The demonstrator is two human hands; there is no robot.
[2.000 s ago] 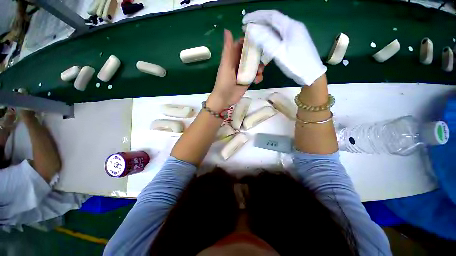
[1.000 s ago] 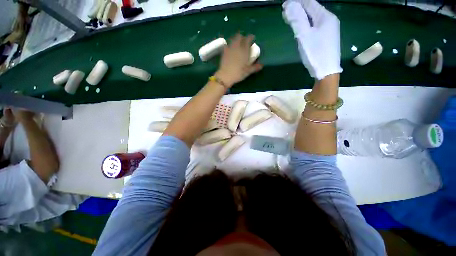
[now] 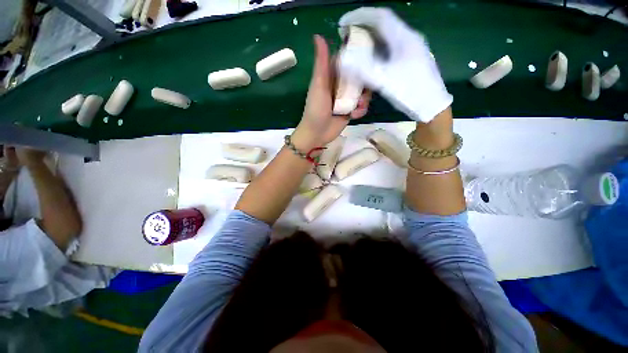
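A cream plastic housing (image 3: pixel 346 95) is held upright above the near half of the green conveyor belt. My bare left hand (image 3: pixel 322 103) holds it from the left, with the thumb raised and fingertips showing at its right side. My gloved right hand (image 3: pixel 396 65), slightly blurred, lies over the upper part of the housing, fingers around its top. The glove hides part of the housing. Several more housings lie in a loose pile (image 3: pixel 357 164) on the white bench under my wrists, and two lie to the left (image 3: pixel 244 152).
The green belt (image 3: pixel 186 62) carries spaced housings left and right of my hands. A grey-green block (image 3: pixel 376 198) lies right of the pile. A dark red can (image 3: pixel 172 226) is at left, a clear bottle (image 3: pixel 530 192) lies at right. Another person's arm (image 3: pixel 51 193) is at far left.
A second ago my left hand was down at the belt and my right hand farther right. Now both meet on a housing. The belt's housings have shifted left; another shows at far right.
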